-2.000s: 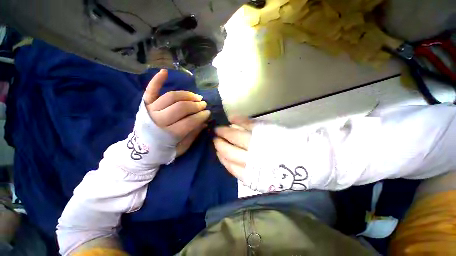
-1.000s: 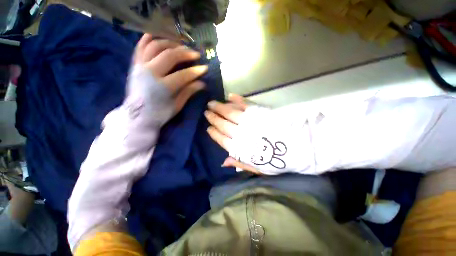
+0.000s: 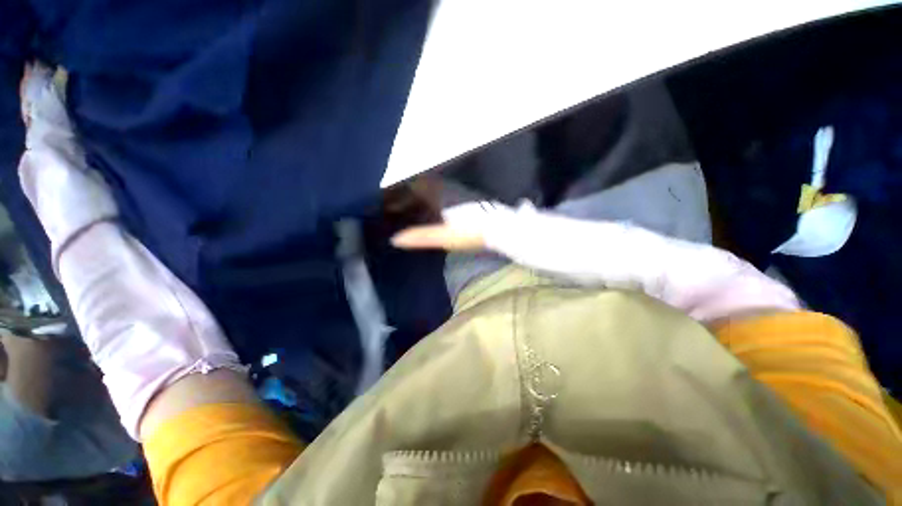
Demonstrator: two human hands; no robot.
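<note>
The navy cloth [image 3: 316, 109] fills the upper left and hangs over the table's edge towards the lap. My left hand [image 3: 45, 87] is small at the far upper left, on the cloth, fingers pointing up; whether it grips the cloth cannot be told. My right hand [image 3: 427, 219] is just below the white table's near left corner, beside the cloth. One finger points left; the others are dark and blurred, so its hold is unclear. The needle and machine head are out of view.
The white table [image 3: 554, 74] is at the top, its curved edge running to the right. A white rounded tool with a yellow band [image 3: 826, 222] hangs at right over dark cloth. Another person's arm [image 3: 30, 371] is at lower left.
The view has tilted down, away from the machine and yellow scraps. My left hand has moved far left from near the needle. My right hand has moved below the table edge.
</note>
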